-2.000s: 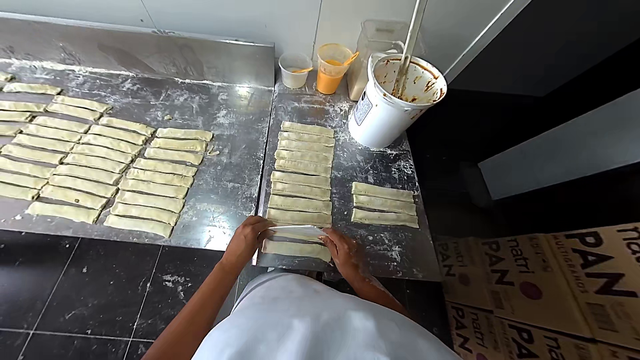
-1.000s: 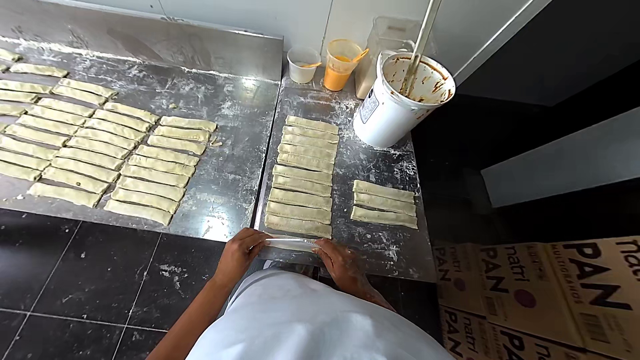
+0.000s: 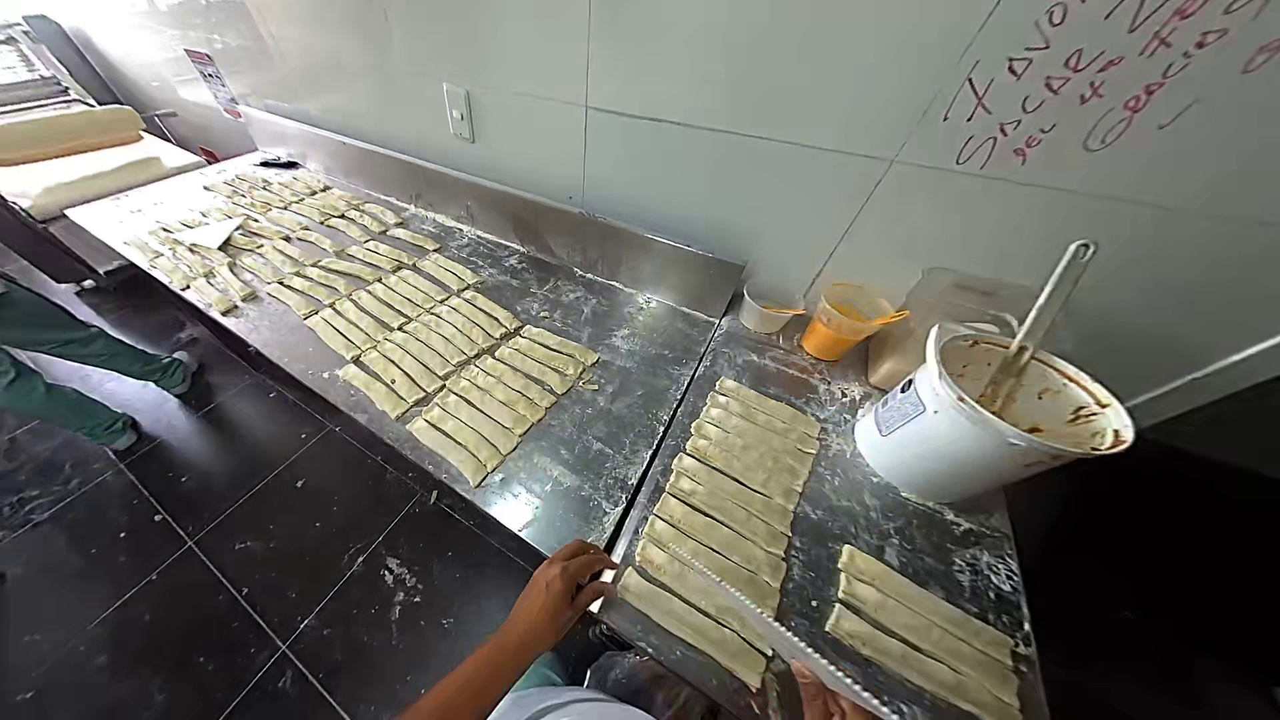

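My right hand [image 3: 825, 692], partly cut off by the bottom edge, holds a long white strip-like tool with a toothed edge [image 3: 760, 620]. The tool lies slantwise over the lowest strips of a column of filled dough strips [image 3: 735, 510]. My left hand [image 3: 565, 590] is at the table's front edge, left of that column, its fingers bent and partly hidden; whether it grips anything is unclear. A shorter group of dough strips [image 3: 920, 630] lies to the right of the column.
Rows of dough strips [image 3: 450, 340] cover the left steel table [image 3: 590, 450]. A white bucket [image 3: 940, 440] with a long-handled utensil [image 3: 1040, 320], an orange-filled cup [image 3: 840, 325] and a small tub [image 3: 768, 308] stand near the wall. A person's green-trousered legs [image 3: 80, 350] are at far left.
My hands have moved apart; both were at the white tool's ends, and now only my right hand holds it. The view has swung left and up.
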